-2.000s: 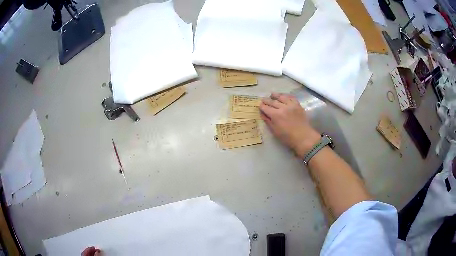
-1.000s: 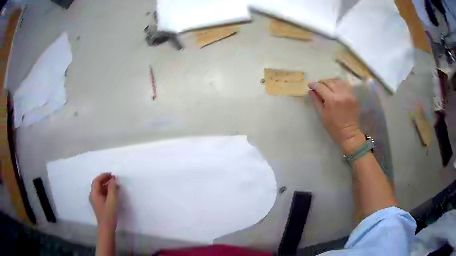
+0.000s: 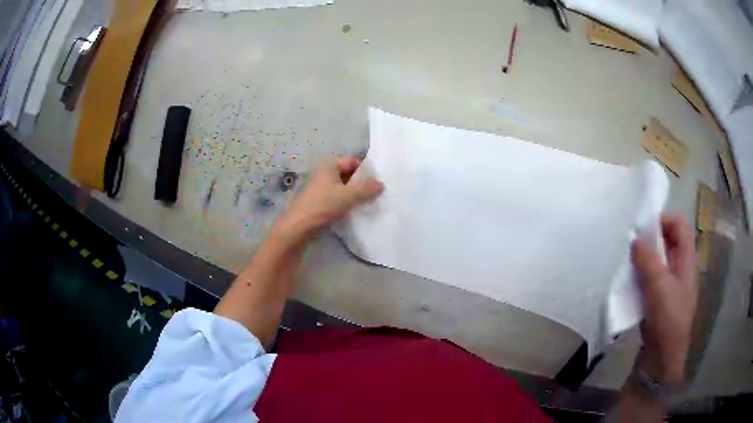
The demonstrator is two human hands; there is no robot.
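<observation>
A white fabric piece (image 3: 495, 206) lies across the grey table in front of me. My left hand (image 3: 334, 194) grips its left edge, thumb on top, with the fingers partly hidden by the cloth. My right hand (image 3: 665, 285) is blurred and holds the right end, which is bunched and folded up under and beside the fingers. The lower right corner hangs near the table's front edge.
A dark bar (image 3: 172, 154) lies at the left, beside a tan card pattern (image 3: 116, 91) and a metal weight with handle (image 3: 82, 66). A red stick (image 3: 510, 48) lies at the back. Tan tickets (image 3: 664, 146) and white stacks (image 3: 702, 49) are at the right.
The view has swung left. My right hand has left the tickets and now holds the fabric's right end, which has been lifted and folded. My left hand has taken hold of the left edge.
</observation>
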